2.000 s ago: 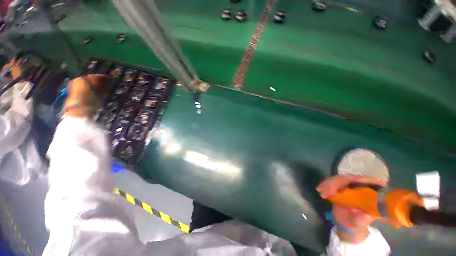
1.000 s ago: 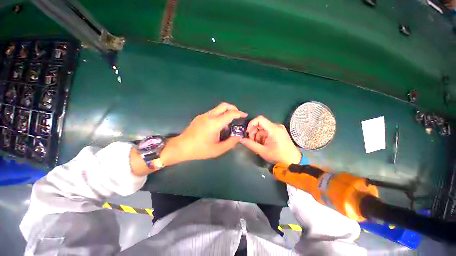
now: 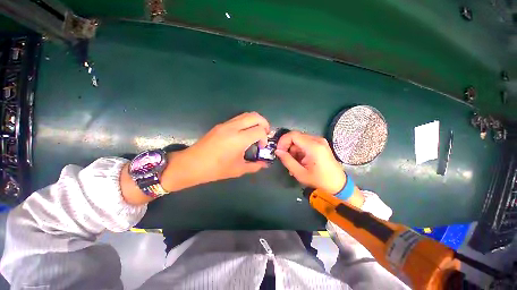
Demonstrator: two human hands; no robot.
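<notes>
My left hand (image 3: 224,148) holds a small black-and-silver unit (image 3: 266,150) in its fingertips above the bench. My right hand (image 3: 313,160) has its thumb and index finger pinched together at the unit's right side; whether a screw is between them is too small to tell. The orange electric screwdriver (image 3: 388,238) lies under my right wrist and forearm, its tip near the heel of the hand. The round screw dish (image 3: 360,135), full of tiny silver grains, is right of my right hand.
A black parts tray (image 3: 22,113) is at the left edge, with stacked black trays (image 3: 499,198) at right. A white paper slip (image 3: 427,143) and a thin dark stick (image 3: 448,153) lie right of the dish. The green conveyor (image 3: 340,31) runs beyond, with loose units (image 3: 488,126) at far right.
My left hand has come from the tray to the middle, now with a unit. My right hand has moved left from the dish to meet it. The view has shifted right.
</notes>
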